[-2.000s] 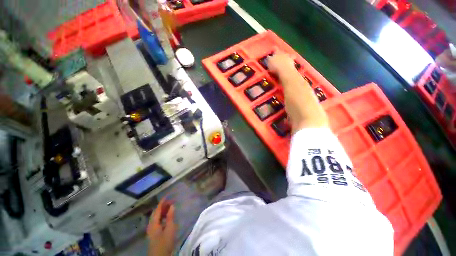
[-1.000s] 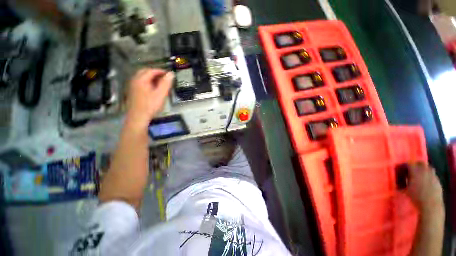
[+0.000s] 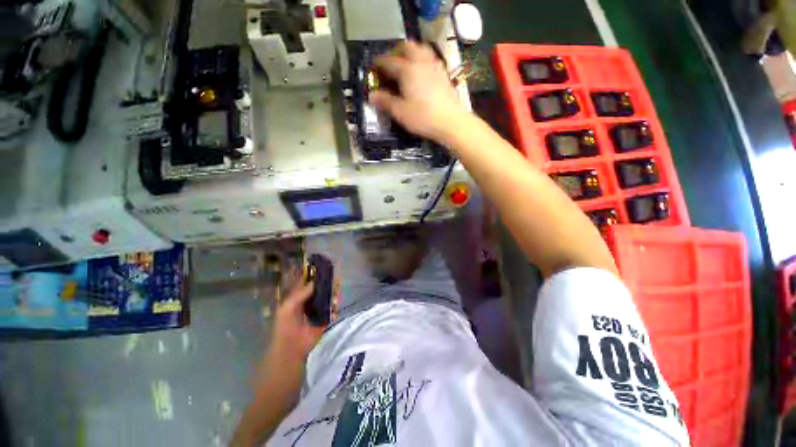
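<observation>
My left hand holds a black phone unit upright, low in front of the machine. My right hand is over the right black fixture, its thumb and fingers on a phone unit lying there. The hand hides the unit's right side. The left fixture holds another unit with a pale area and an orange spot. A red tray at the right holds two rows of units.
A second red tray overlaps the first tray's near end, on a dark green conveyor. The white machine has a lit screen, a red emergency stop and a pale head between the fixtures. Another machine stands left.
My right hand has moved from the near red tray to the right fixture; that tray's dark unit is gone. My left hand has moved from the fixture down towards my body and now holds a unit.
</observation>
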